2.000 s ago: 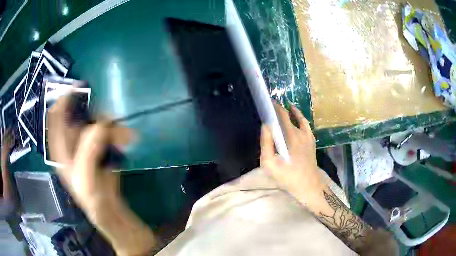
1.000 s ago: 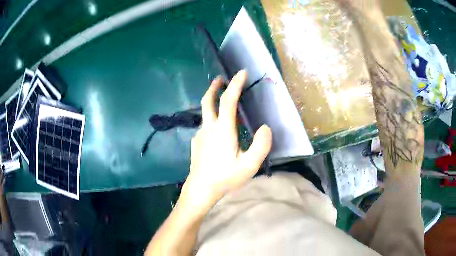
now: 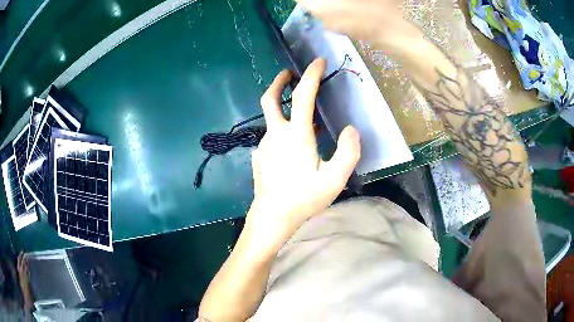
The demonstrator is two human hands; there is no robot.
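My left hand (image 3: 292,157) is over the black housing (image 3: 274,28), fingers and thumb spread around its near part, holding it tilted up. The white underside of the solar panel (image 3: 371,126) lies open to the right of the housing. Thin red and black lead wires (image 3: 346,69) stick out over the white face. The coiled black output cable (image 3: 230,139) lies left of my left hand. My right hand (image 3: 333,14) is blurred at the top edge, above the panel's far end; whether it holds anything cannot be told.
Overlapping solar panels (image 3: 84,192) lie at the left on the green bench (image 3: 170,88). A tan cardboard mat (image 3: 434,38) and a patterned cloth rag (image 3: 532,53) are at the right. Another person's hand (image 3: 24,277) shows at the lower left edge. A stool is below right.
Since one second ago, my right hand has come left from above the mat to the panel's far end. Earlier, my left hand let go of the cable and moved onto the housing, and the panel opened.
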